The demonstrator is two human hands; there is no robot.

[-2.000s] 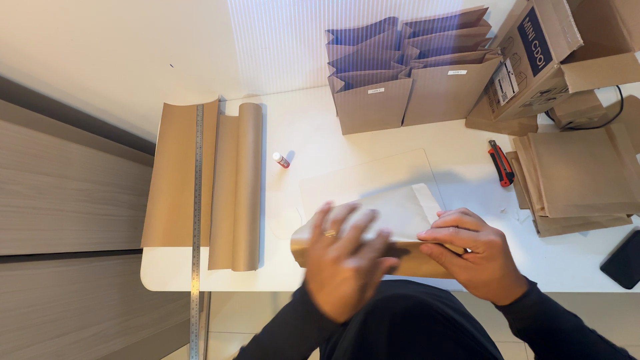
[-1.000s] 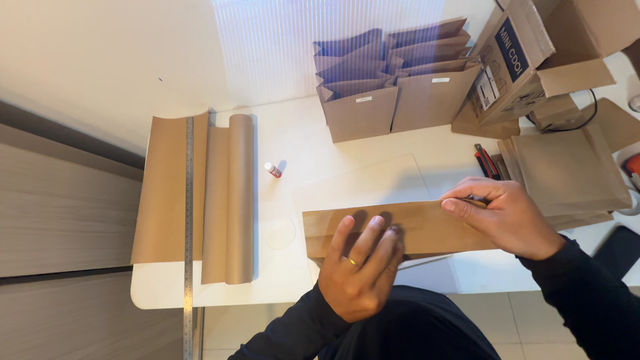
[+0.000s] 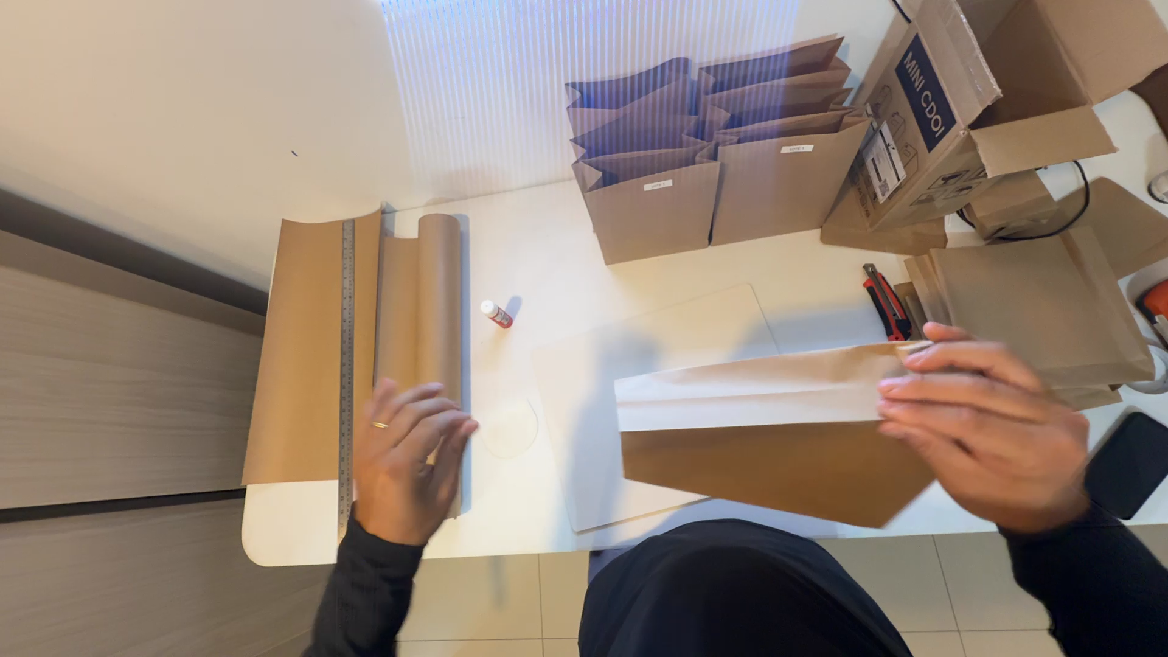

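A folded brown kraft paper bag with a pale upper strip is held up at its right end by my right hand, over the front of the table. My left hand is empty, fingers apart, above the lower end of a brown paper roll. Just left of that hand lies a long metal ruler on a brown paper sheet. A glue stick lies between the roll and a thin pale board, which is partly hidden by the bag.
Several upright kraft bags stand at the back. Right of them is an open cardboard box. A red and black utility knife lies beside a stack of flat kraft bags. A black phone rests at the right front edge.
My left hand has left the kraft bag and moved left, over the paper roll. The bag has turned and now shows a pale strip, still in my right hand.
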